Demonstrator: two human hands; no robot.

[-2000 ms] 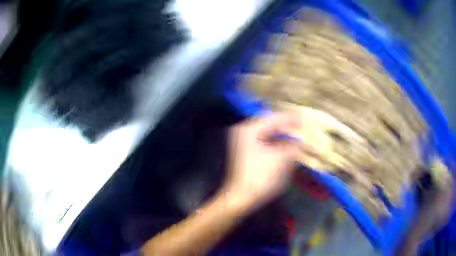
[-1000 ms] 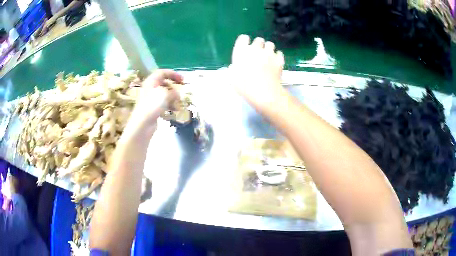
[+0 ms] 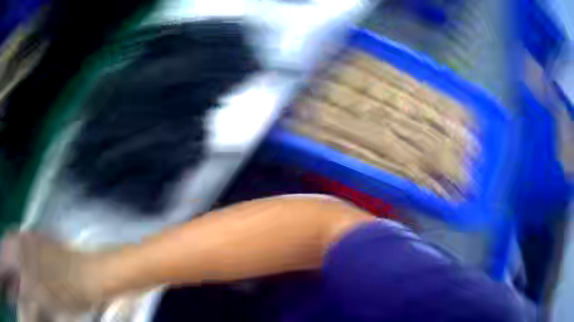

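Observation:
My right hand (image 3: 50,277) is at the left edge, low over the pale bench. It is blurred and partly cut off, so its fingers and anything in them cannot be made out. My right forearm crosses the lower picture from a dark blue sleeve. My left hand is not in view. A large heap of black parts (image 3: 157,119) lies on the bench (image 3: 242,116). A blue tray (image 3: 396,176) beside the bench holds tan figure parts (image 3: 384,119) in close rows.
Something red (image 3: 349,195) shows under the tray's near side. More blue trays or boxes (image 3: 538,126) stand at the right. The green conveyor belt (image 3: 69,113) runs along the bench's far side. Grey floor (image 3: 466,245) shows below the tray. Everything is motion-blurred.
The view has swung right from the bench to the tray. My left hand and the tan heap have left the picture. My right hand now shows at the left edge.

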